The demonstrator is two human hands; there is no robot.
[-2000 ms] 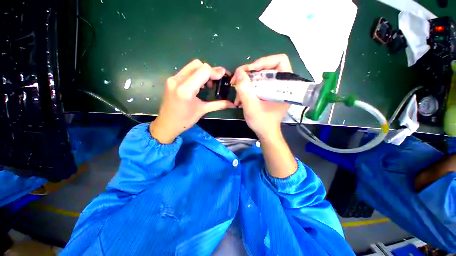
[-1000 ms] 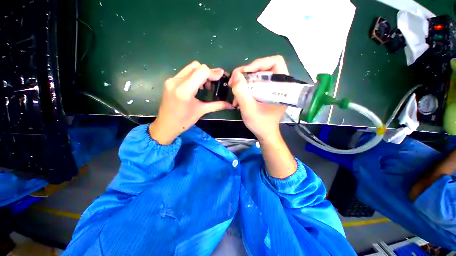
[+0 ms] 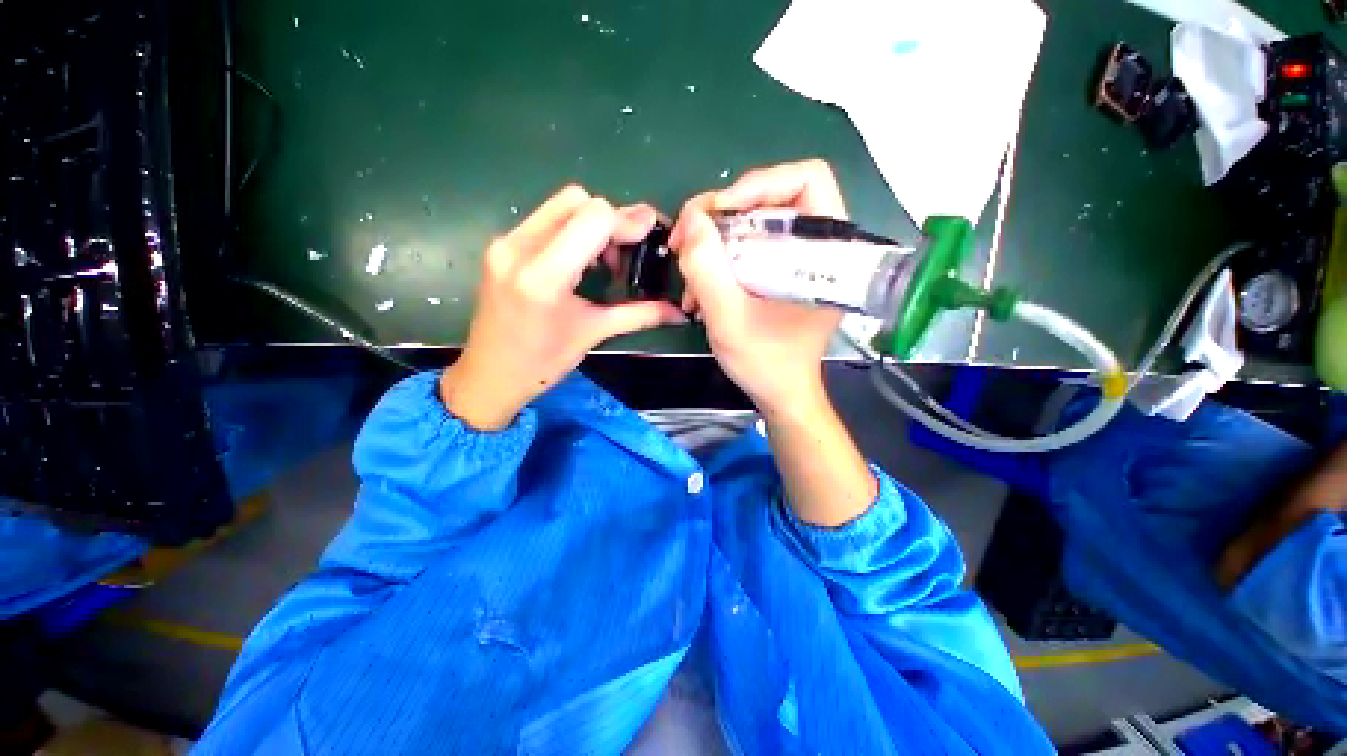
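Observation:
My left hand [image 3: 550, 281] holds a small black housing [image 3: 650, 266] between thumb and fingers, above the green bench. My right hand [image 3: 765, 281] grips the glue syringe [image 3: 813, 269], a pale printed barrel lying nearly level, its front end towards the housing. The needle tip is hidden by my right fingers. The green adapter head [image 3: 928, 290] at the barrel's rear joins a clear air hose [image 3: 1075, 337] with a yellow band, which loops right and back under the bench edge.
A white paper sheet [image 3: 931, 89] lies ahead of my right hand. A glossy black tray [image 3: 89, 266] is at left. At right are black housings [image 3: 1126, 83], a black controller [image 3: 1306, 111] with a red light, a round gauge [image 3: 1266, 301] and a crumpled tissue [image 3: 1208, 347]. A person's arm [image 3: 1282, 520] shows lower right.
The rear of the syringe and its green head have moved slightly left, and the hose with them. Both hands keep their hold on the housing and syringe.

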